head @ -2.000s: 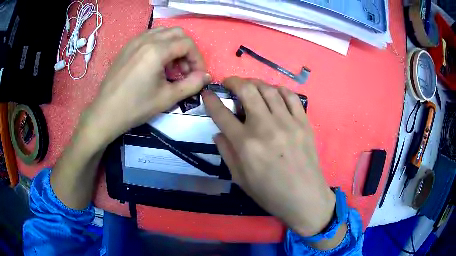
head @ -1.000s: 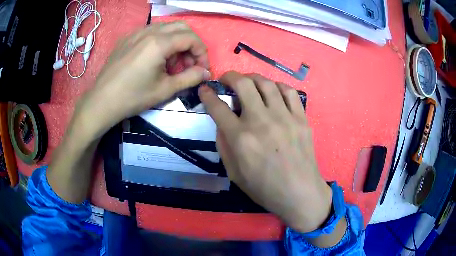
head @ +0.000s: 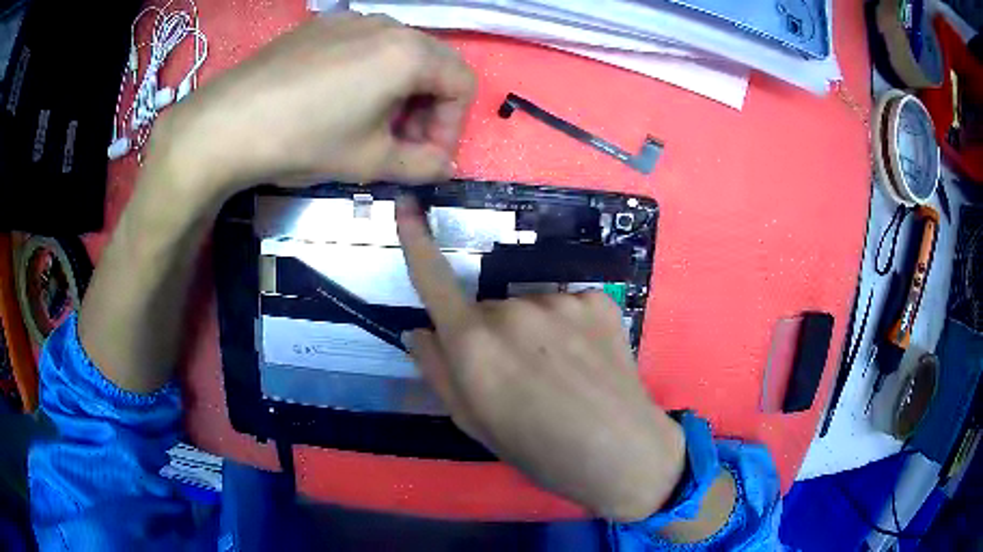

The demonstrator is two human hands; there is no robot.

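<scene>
The opened tablet (head: pixel 243 356) lies flat on the red mat, its black frame, silver-white battery panels (head: pixel 334 343) and a black diagonal flex cable (head: pixel 361 311) showing. My left hand (head: pixel 313 102) is at the tablet's top edge, thumb and index fingertips close together; whether they hold something small cannot be told. My right hand (head: pixel 550 388) lies over the tablet, its index finger stretched onto the upper frame edge near the left fingertips, the other fingers curled. A loose flex cable (head: pixel 582 134) lies on the mat above the tablet.
Papers (head: pixel 690 76) with a blue-grey shell (head: pixel 755 19) lie at the top. A clear card with a black grip (head: pixel 808 362) lies right. Beyond are an orange-black tool (head: pixel 916 275) and round rolls (head: pixel 908 148). White earphones (head: pixel 162 65) and a tape roll (head: pixel 49 283) are left.
My left hand has risen slightly and shifted right. My right hand has moved down and left, its index finger now extended and its other fingers off the top edge, uncovering the tablet's upper right part.
</scene>
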